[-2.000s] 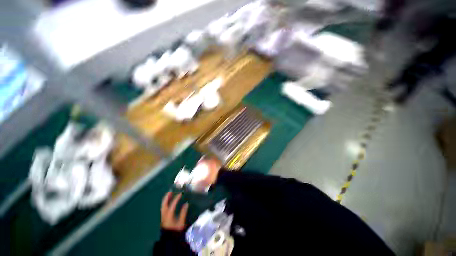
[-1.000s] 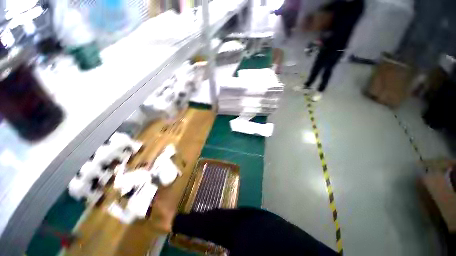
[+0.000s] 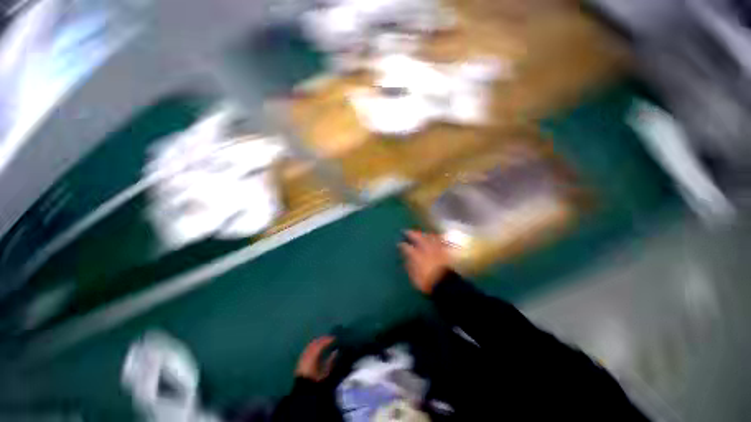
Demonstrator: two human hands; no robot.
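Observation:
The picture is strongly blurred. My right hand [image 3: 426,260] is over the green bench [image 3: 329,268], at the near left corner of the brown parts carton [image 3: 564,218]. A small white patch shows beside its fingers; I cannot tell whether the hand holds it. My left hand [image 3: 317,358] is low in the middle, close to my body, with its fingers curled; nothing clear shows in it. The carton holds a greyish row of thin parts [image 3: 502,194]. White units [image 3: 428,95] lie on the brown cardboard [image 3: 527,41] beyond.
A pile of white units [image 3: 214,185] lies at the left, behind a pale bench edge strip [image 3: 198,276]. Another white item [image 3: 160,375] is at the lower left. A long white piece [image 3: 679,161] lies at the right bench edge, beside the grey floor [image 3: 659,305].
The view has swung left and down to the near bench. My right hand has drawn back from the white units on the cardboard to the carton's near corner. My left hand has come into view.

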